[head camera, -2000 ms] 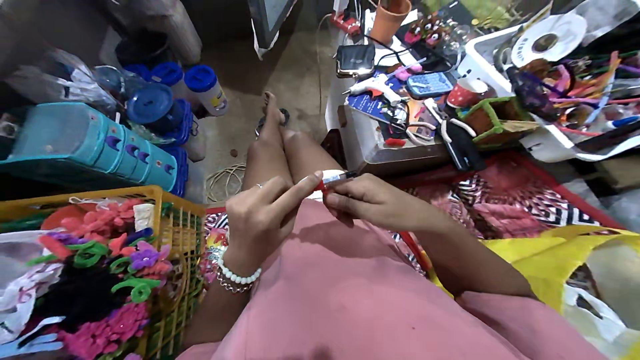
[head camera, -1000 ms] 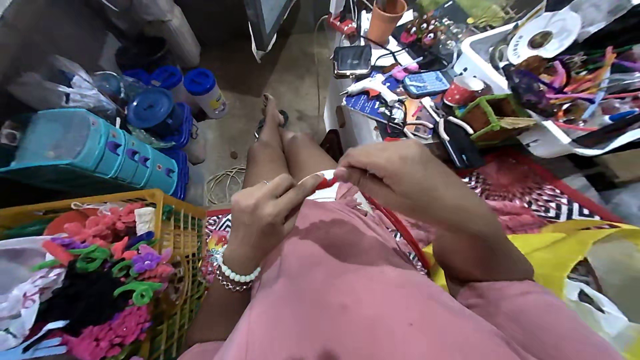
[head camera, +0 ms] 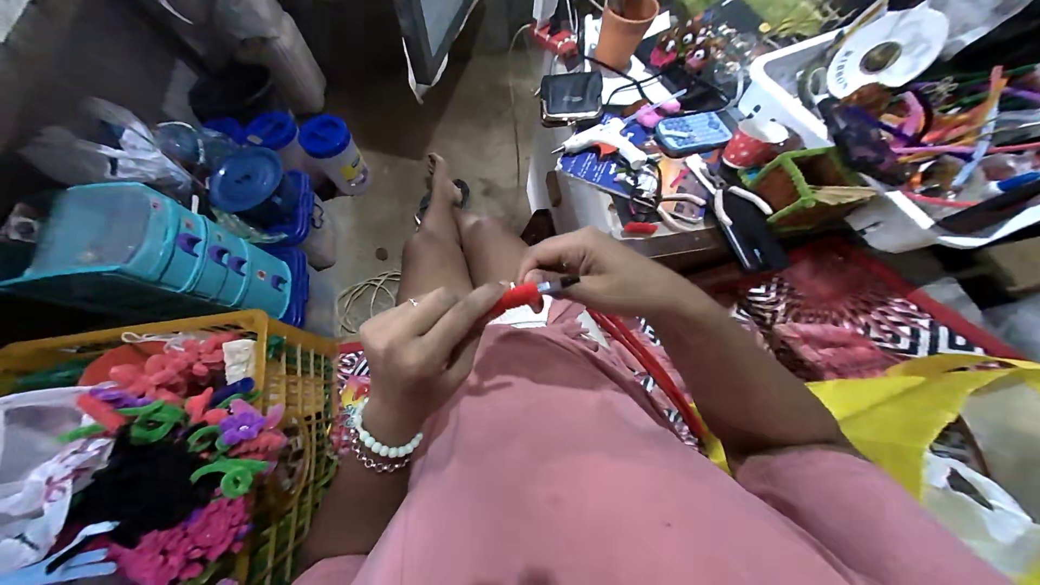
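Over the lap, my left hand [head camera: 426, 345] pinches a short red fuzzy piece, likely chenille stem [head camera: 518, 299]. At its right end a small item with a pale part and a dark tip [head camera: 558, 285] meets the fingers of my right hand [head camera: 597, 272]. Whether that item is a pen or a tool, I cannot tell. Both hands nearly touch. Under them lies something white [head camera: 520, 315], partly hidden by the fingers. Long red stems [head camera: 650, 357] run beside the lap on the right, below my right forearm.
A yellow basket [head camera: 260, 325] of fuzzy flowers stands at left, below teal drawers [head camera: 187, 248]. On the right table [head camera: 707, 236] are a glue gun [head camera: 609, 142], pliers [head camera: 715, 191], a black purse [head camera: 571, 96] and a terracotta pot [head camera: 626, 32]. A white tray [head camera: 784, 73] holds craft stems.
My right hand has lowered beside my left since one second ago. The dark-tipped item, visible two seconds ago and not seen one second ago, shows again between the hands.
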